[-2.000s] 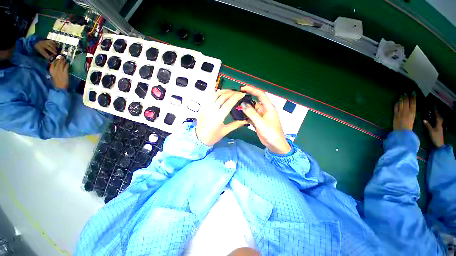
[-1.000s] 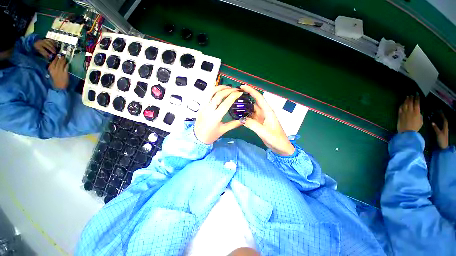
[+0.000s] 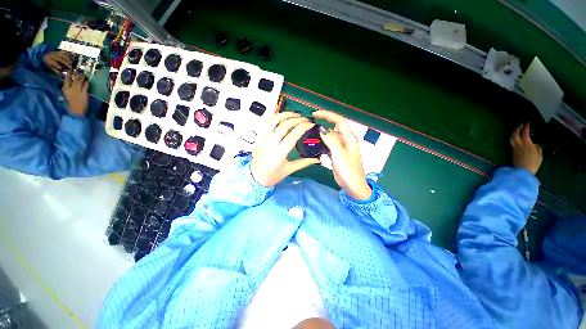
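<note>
A round black smartwatch unit point(image 3: 311, 142) with red marks lit on its display is held up in front of the wearer. My left hand point(image 3: 277, 149) grips it at its left edge, thumb below and fingers above. My right hand point(image 3: 344, 154) is at its right side, with fingers at the upper right edge of the display. Whether the right hand also bears the unit is hard to tell. A white paper sheet point(image 3: 379, 149) with a small dark blue square lies under and beside the right hand.
A white foam tray point(image 3: 215, 58) holds rows of dark watches, two lit red. A black blister tray point(image 3: 146, 209) lies below it. Three watches point(image 3: 243, 45) are on the green conveyor belt point(image 3: 360, 77). Neighbouring workers' hands show at far left point(image 3: 76, 93) and right point(image 3: 527, 149).
The display has gone from purple lines to red marks. My right fingers have shifted onto the unit's upper right edge. The belt watches moved slightly right. The right neighbour's arm has shifted.
</note>
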